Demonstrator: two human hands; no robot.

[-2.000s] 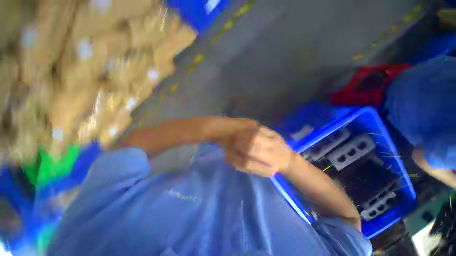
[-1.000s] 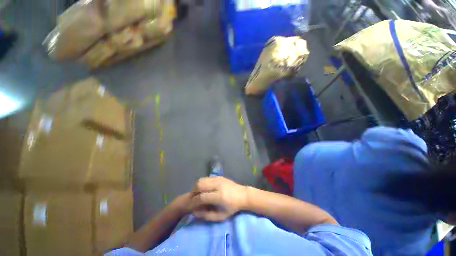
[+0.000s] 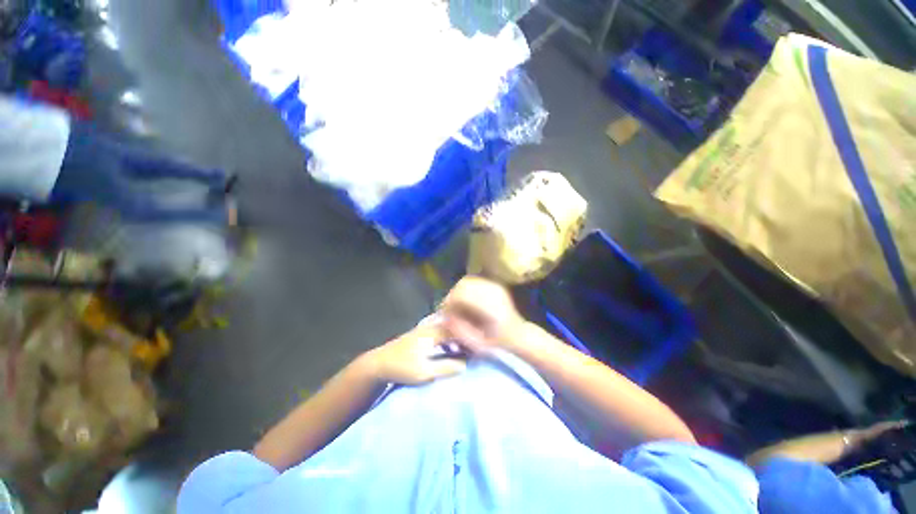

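Observation:
My left hand (image 3: 417, 356) and my right hand (image 3: 484, 311) are close together in front of my light blue shirt, near the middle of the view. The right hand is blurred and a little higher. A small dark spot shows between them; I cannot tell whether it is a thing or a gap. No clear object shows in either hand. An upright tan sack (image 3: 527, 233) stands just beyond the hands.
A blue crate (image 3: 643, 301) lies right of the sack. Beyond stand blue containers (image 3: 452, 206) topped with white plastic wrap (image 3: 377, 85). A blue-striped kraft sack (image 3: 763, 176) is at right. A coworker's arm (image 3: 804, 449) shows lower right; another person (image 3: 131, 181) is at left.
The view has swung and moved closer to the tan sack and blue containers. The stacked cartons have left view, and a person appears at left. My overlapping hands are now slightly more apart.

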